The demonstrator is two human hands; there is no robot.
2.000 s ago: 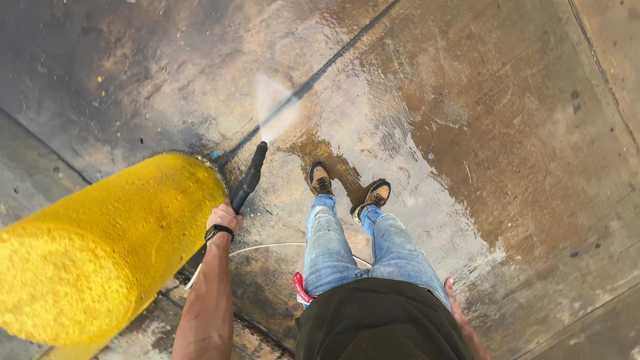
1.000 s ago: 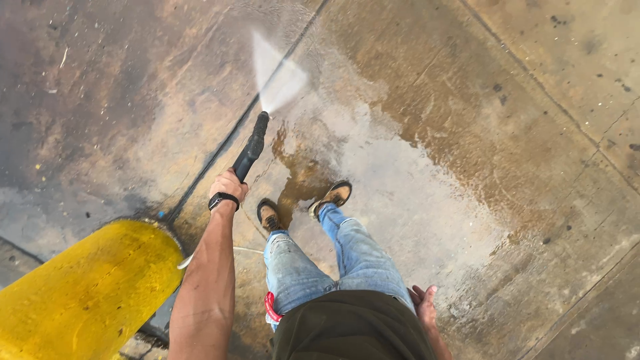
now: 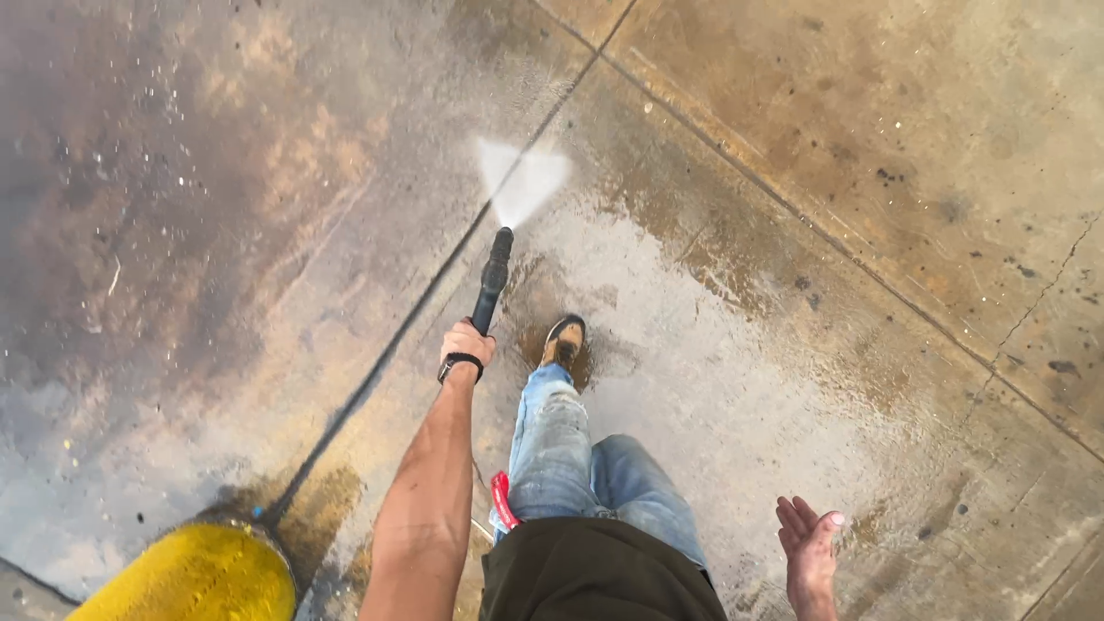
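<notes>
My left hand (image 3: 468, 341), with a dark watch on its wrist, is closed around a black pressure washer wand (image 3: 493, 280). The wand points up the view, and a white fan of water spray (image 3: 524, 181) leaves its tip over a dark joint in the wet concrete floor (image 3: 690, 371). At the lower right my right hand (image 3: 808, 548) hangs in the air beside my body, holding nothing, fingers apart. A tan and black boot (image 3: 565, 338) stands on wet floor just right of the wand; my other foot is hidden.
A yellow bollard (image 3: 203, 578) rises at the lower left. A thin pale hose (image 3: 481, 528) shows in part beside my leg, near a red item (image 3: 502, 498) at my hip. Floor joints (image 3: 776, 197) cross at the top and run toward the right. Water lies around my boot.
I have moved away from the yellow bollard, which now sits lower left in the view. The spray has moved along the floor joint toward the crossing. My right hand has swung farther out from my body.
</notes>
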